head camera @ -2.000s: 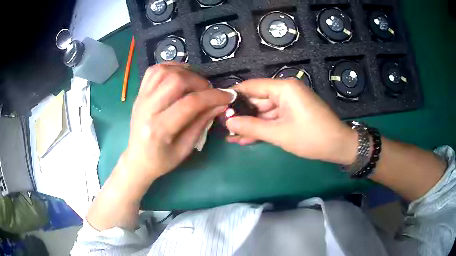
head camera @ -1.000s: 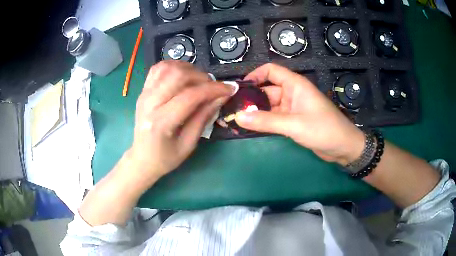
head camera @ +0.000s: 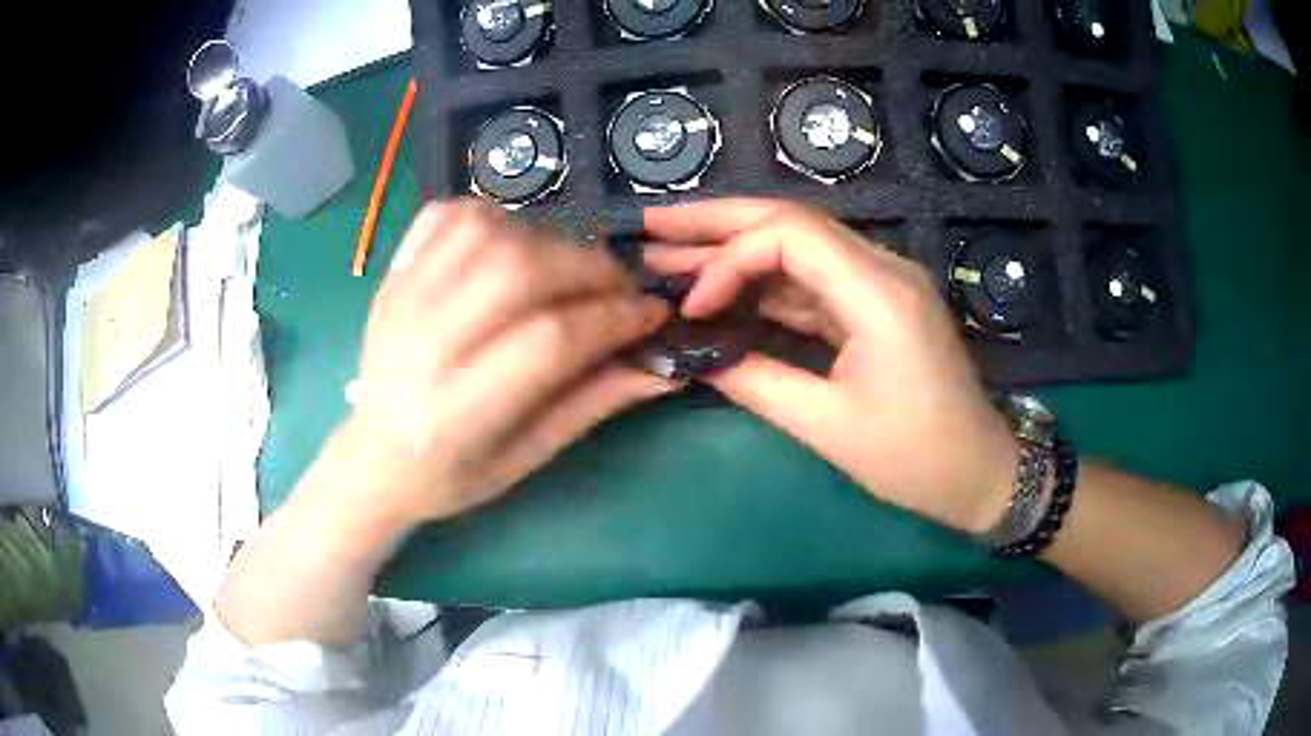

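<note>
A dark watch body (head camera: pixel 687 354) is held between both hands, turned so that its narrow silver and black side shows; fingers cover much of it. My right hand (head camera: pixel 848 345) grips it from the right with thumb and fingers. My left hand (head camera: pixel 482 367) is at its left side, fingertips on it, slightly blurred. A small white bit, perhaps the cloth, shows at the left hand's outer edge. The black foam tray (head camera: pixel 582 86) lies just beyond the hands, with round watch bodies (head camera: pixel 663 140) in its pockets, backs up.
At the left are a translucent bottle (head camera: pixel 295 148) with its metal lid raised, an orange stick (head camera: pixel 385 180), and white papers (head camera: pixel 137 460) with a yellowish sheet (head camera: pixel 132 324). A green mat (head camera: pixel 647 518) lies under everything. Yellow-green and white items show at the top right corner.
The watch body has turned from its reddish glossy face to its edge. The white cloth between the left fingertips no longer shows there. The tray appears slightly lower in view.
</note>
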